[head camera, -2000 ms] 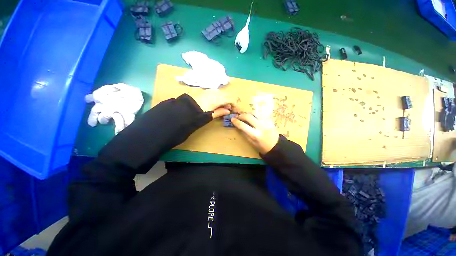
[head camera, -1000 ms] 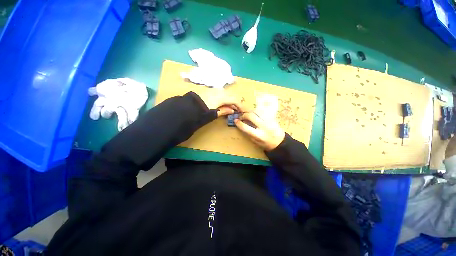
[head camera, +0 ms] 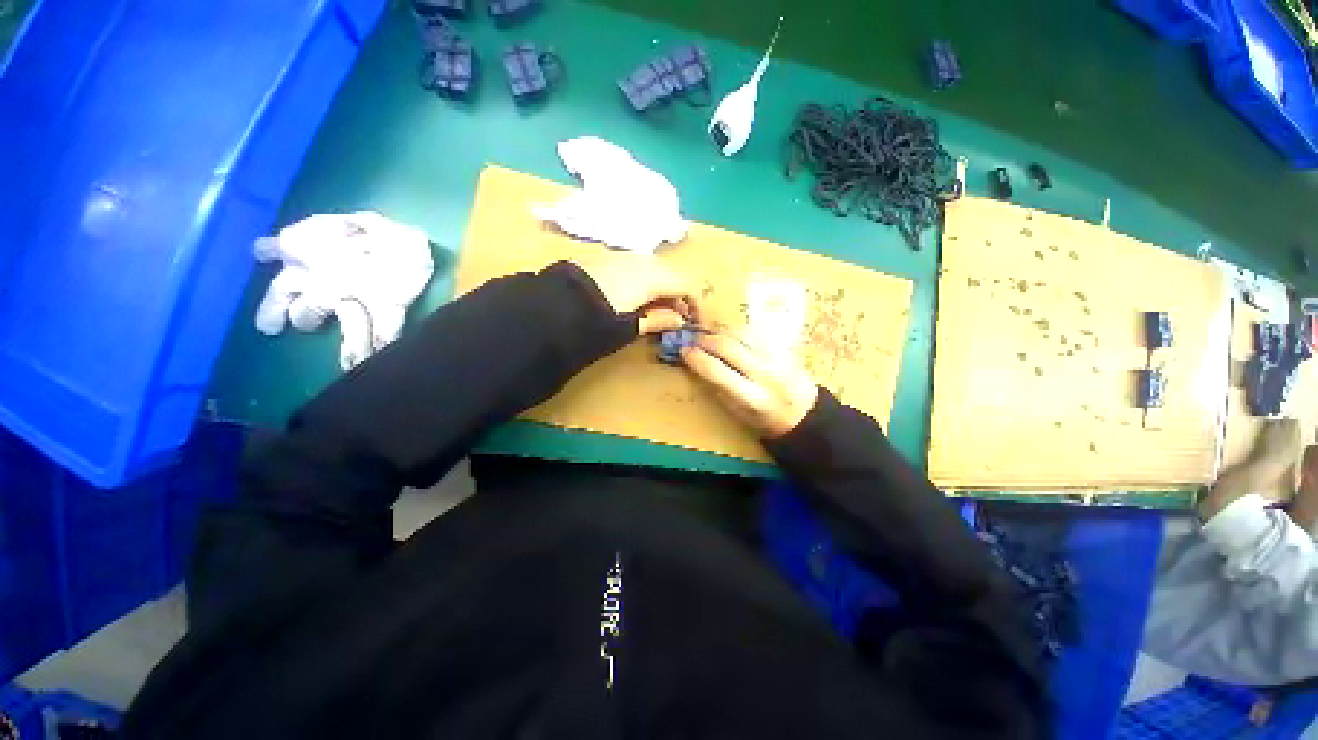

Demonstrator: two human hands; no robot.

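Observation:
A small navy moulded block (head camera: 675, 346) is held low over the tan cardboard mat (head camera: 607, 412), near its middle. My left hand (head camera: 658, 301) is at the block's upper left, its fingertips bent against it. My right hand (head camera: 746, 385) pinches the block from the right side. The fingers hide part of the block, and I cannot make out a strap on it. Both hands are bare, with black sleeves.
White cloth (head camera: 619, 195) lies on the mat's upper edge, white gloves (head camera: 347, 279) to its left. Beyond are a white bottle (head camera: 736, 116), black strap pile (head camera: 872, 156) and blocks (head camera: 665, 78). A blue tote (head camera: 159, 203) stands left. A neighbour's hand (head camera: 1260, 466) is at right.
The view has shifted slightly. Both hands stay at the block, which looks slightly turned. A neighbour's hands and light sleeve have come in at the right edge.

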